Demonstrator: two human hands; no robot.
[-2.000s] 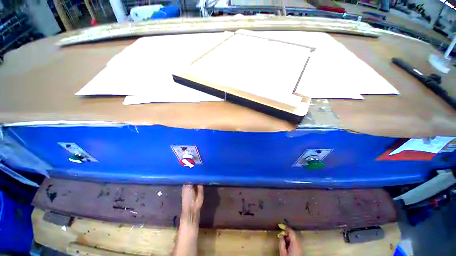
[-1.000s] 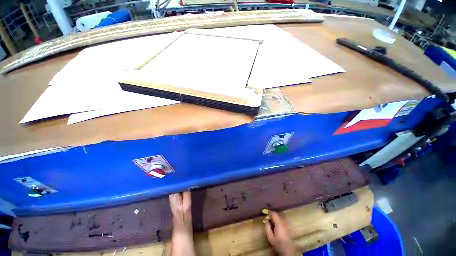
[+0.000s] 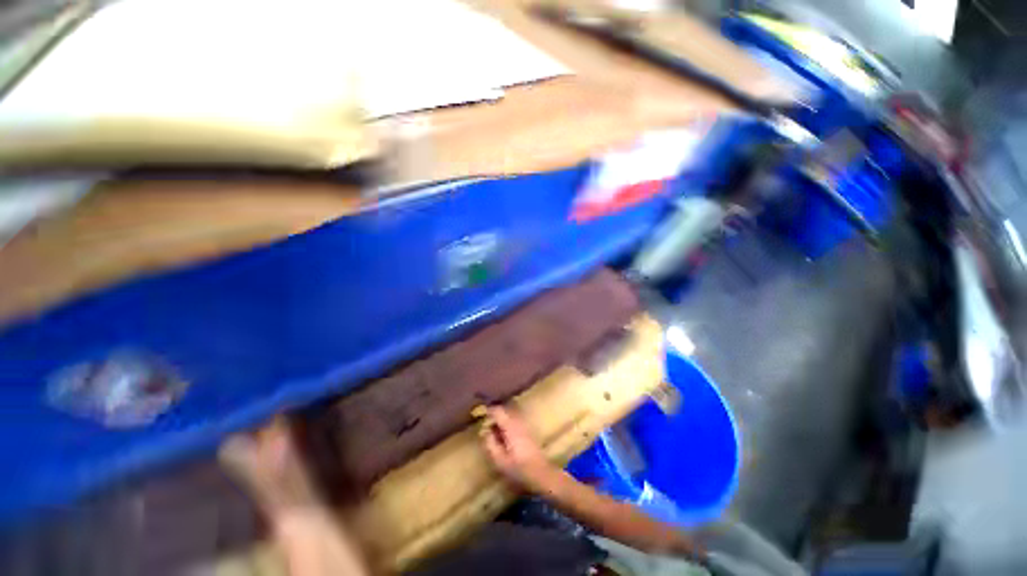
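The blue press beam [image 3: 338, 281] crosses the view, blurred. Below it lies the purple-brown slab [image 3: 496, 360], with the pale timber bed [image 3: 574, 405] along its near side. My left hand [image 3: 270, 467] is blurred, with its fingers at the beam's lower edge over the slab; what it holds, if anything, cannot be told. My right hand [image 3: 509, 441] is over the timber near the slab's edge, its fingers closed on a small yellow piece [image 3: 482, 413].
White sheets [image 3: 451, 56] and a thick-edged stack [image 3: 225, 141] lie on the brown cover board [image 3: 496, 133]. A round blue bin [image 3: 704, 439] holding scraps stands on the grey floor at the bed's right end. A dark bar [image 3: 664, 59] lies at the top.
The view has swung right and blurred, so the press has shifted left and more of the bin and floor shows. My right forearm now shows. The yellow piece is still in my right hand.
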